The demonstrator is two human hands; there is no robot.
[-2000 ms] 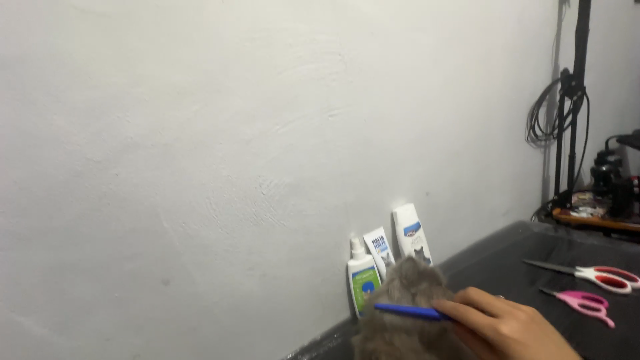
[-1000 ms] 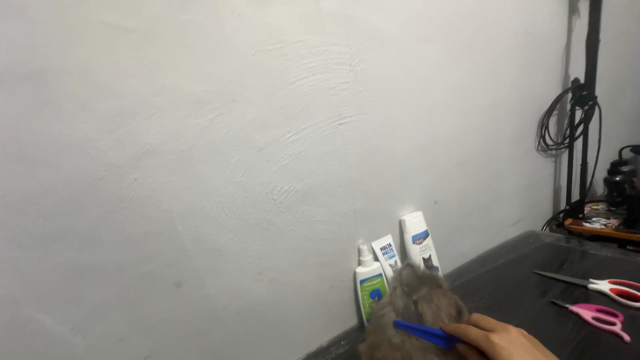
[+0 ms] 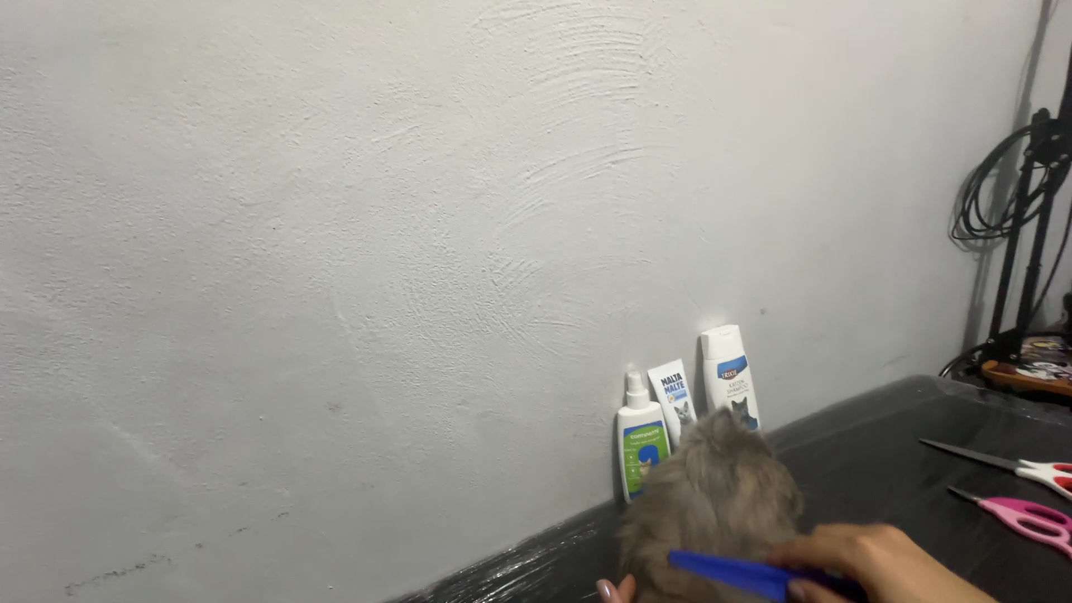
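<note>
A grey-brown, long-haired cat (image 3: 712, 502) is on the black table at the bottom right of the head view, its back and head toward me. My right hand (image 3: 871, 565) is closed on a blue comb (image 3: 729, 571), which lies against the fur of the cat's back; any teeth are hidden. Only the fingertips of my left hand (image 3: 617, 590) show at the bottom edge, touching the cat's left side. The rest of that hand is out of view.
A spray bottle (image 3: 643, 444), a white tube (image 3: 675, 398) and a shampoo bottle (image 3: 730, 377) lean on the wall (image 3: 335, 251) behind the cat. White-and-red scissors (image 3: 1043, 473) and pink scissors (image 3: 1026, 515) lie on the plastic-covered table (image 3: 871, 452). A black stand with cables (image 3: 1017, 193) is at the far right.
My left fingertips have come into view beside the cat. My right hand still holds the comb, now lower on the cat's back than two seconds ago.
</note>
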